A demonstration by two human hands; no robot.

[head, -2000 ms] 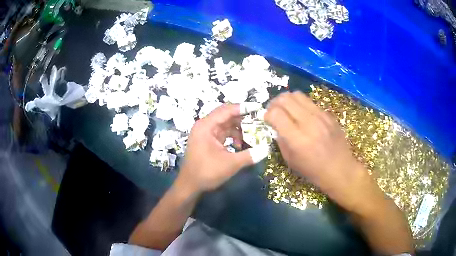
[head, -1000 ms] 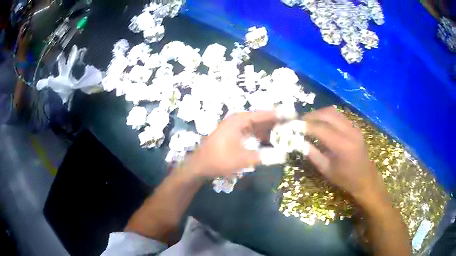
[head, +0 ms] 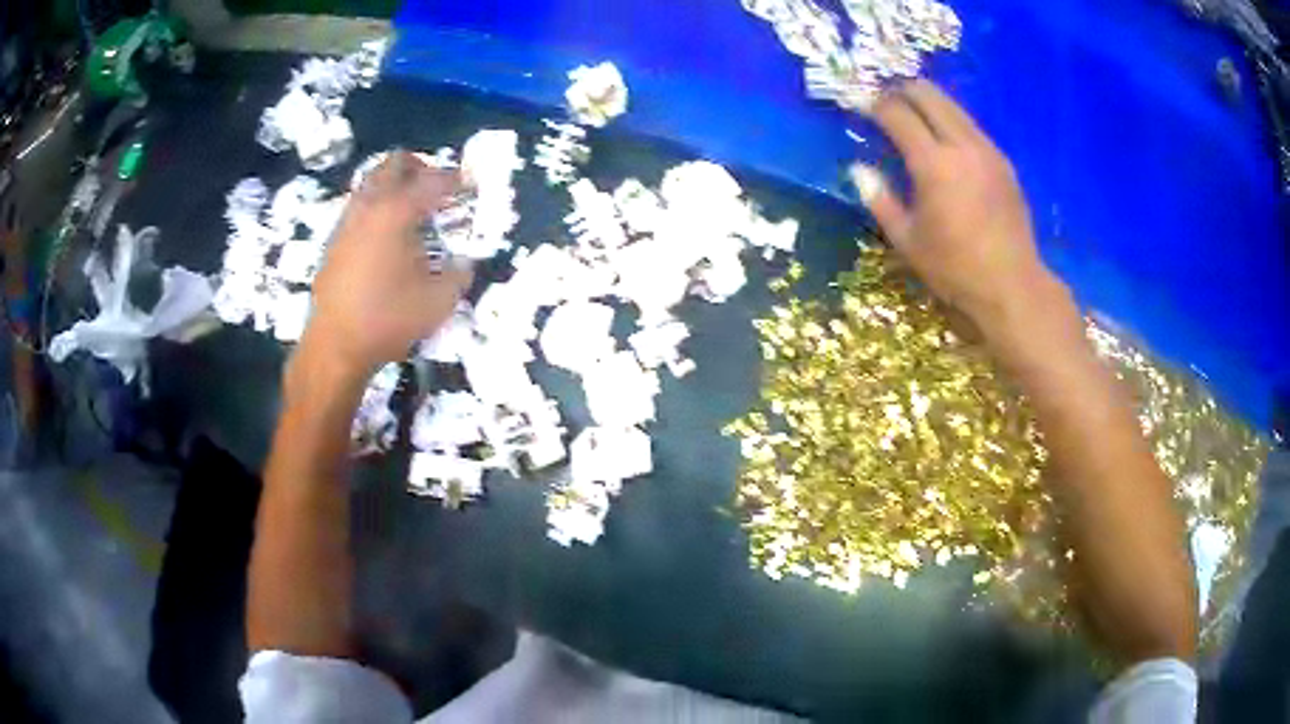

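Note:
My left hand (head: pixel 385 262) is over the left part of the heap of white plastic housings (head: pixel 580 337), its fingers among them; whether it grips one cannot be told. My right hand (head: pixel 955 198) is over the near part of the blue sheet (head: pixel 679 71), fingertips at the lower edge of the group of fitted housings (head: pixel 863 43). Its thumb, with a white cover, is apart from the fingers, and no piece shows between them. The pile of brass terminals (head: pixel 891 439) lies below my right hand, partly hidden by the forearm.
A clear plastic bag of brass pieces (head: pixel 1203 453) lies at the right, partly behind the right forearm. A limp white plastic bag (head: pixel 128 308) hangs at the table's left edge. Single housings (head: pixel 597 94) lie by the blue sheet's edge. Wires and green items are at the upper left.
My hands have parted from the housing they held together. The left moved left onto the white heap, the right up to the blue sheet. The brass pile is more exposed.

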